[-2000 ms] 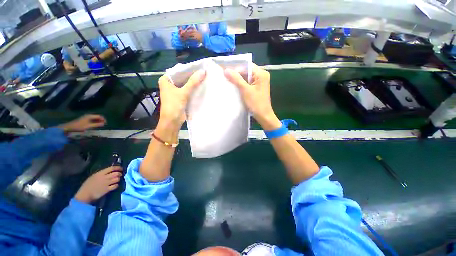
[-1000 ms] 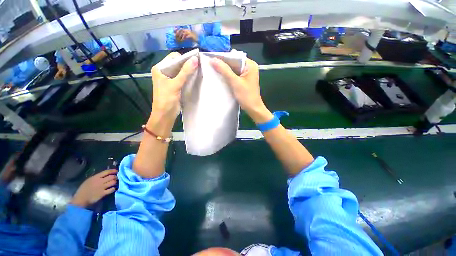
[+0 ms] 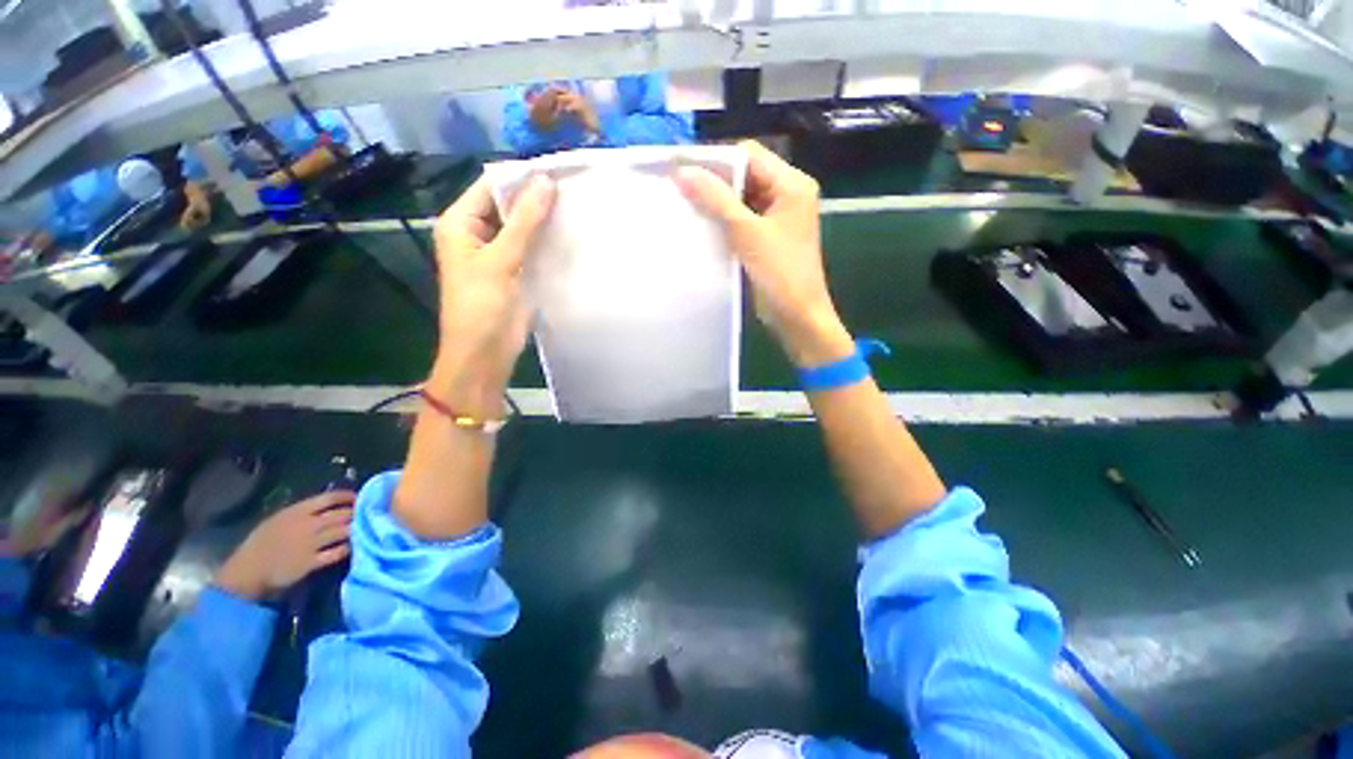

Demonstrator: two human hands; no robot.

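A white sheet, looking like a release liner, hangs upright in front of me above the white edge rail. My left hand grips its upper left corner, thumb on the near face. My right hand grips its upper right corner the same way. The sheet is spread fairly flat between the hands. Any small pieces on it are too faint to tell. The tweezers lie on the dark green bench mat to the right.
Black trays with tablet units sit on the conveyor behind the rail. A small dark piece lies on the near mat. At left, another person's hand rests near a tray with a unit. Black cords hang at upper left.
The sheet was folded inward at its top between the hands; now it is spread flatter and wider. My hands have moved apart. The neighbour's tray at left has shifted.
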